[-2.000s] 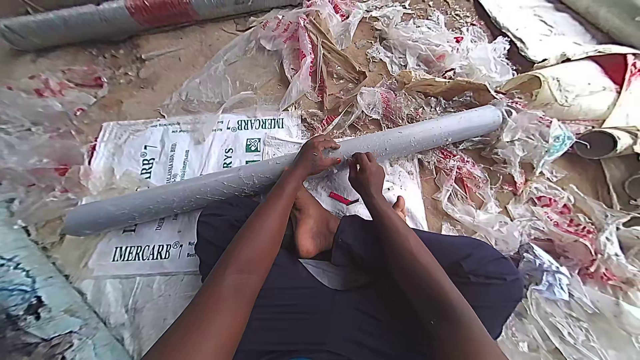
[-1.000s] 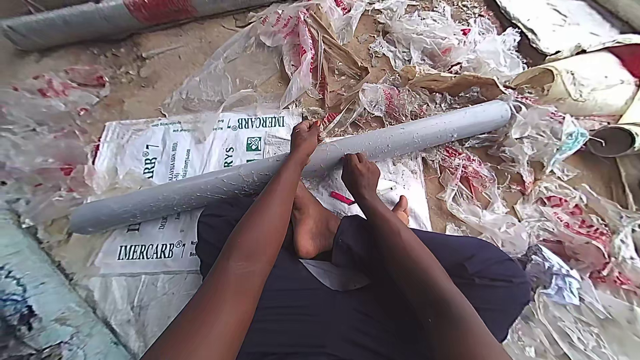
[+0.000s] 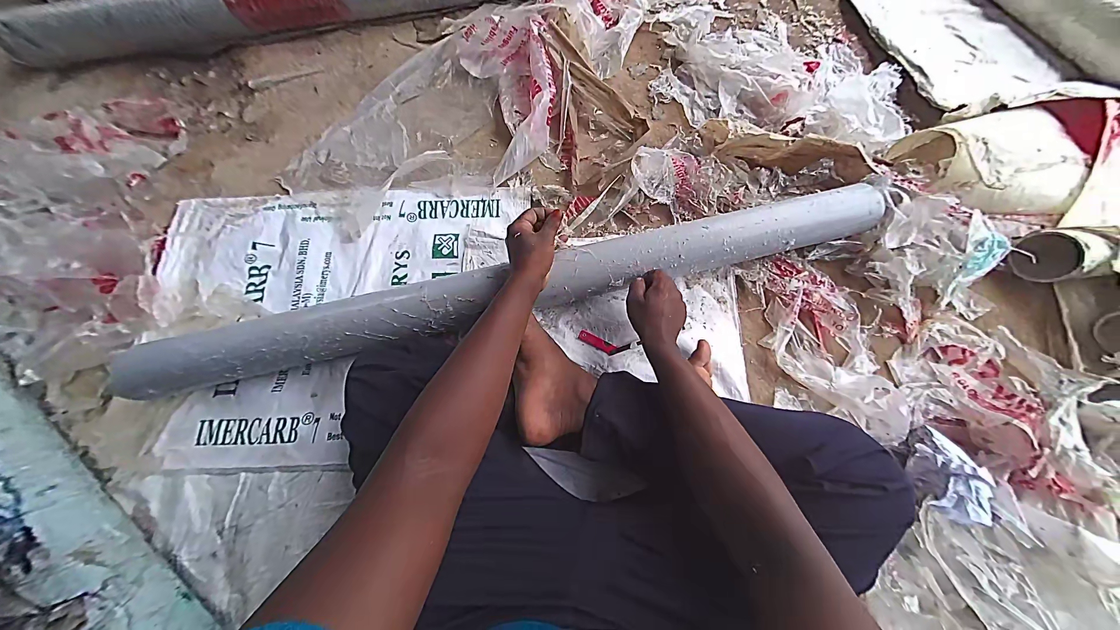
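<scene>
A long grey roll (image 3: 394, 317) lies slantwise in front of my crossed legs, its surface dotted with small whitish shreds. My left hand (image 3: 533, 241) is at its far side near the middle, fingers curled; a thin strip of clear film seems to be pinched in them. Close to the roll's near edge, my right hand (image 3: 656, 306) is curled with its fingertips hidden, so what it holds cannot be told. A small red-handled tool (image 3: 598, 341) lies on the white printed sack (image 3: 271, 437) beside my bare foot.
Torn clear plastic film with red print (image 3: 989, 376) covers much of the ground to the right and beyond. Another wrapped grey roll (image 3: 131, 31) lies at the top left. Cream sheeting (image 3: 1006, 157) and an open tube end (image 3: 1046, 255) are at the right. A pale board (image 3: 61, 525) borders the lower left.
My left hand has gone from resting on top of the roll two seconds ago to its far side. My right hand has drawn back slightly toward me from the roll.
</scene>
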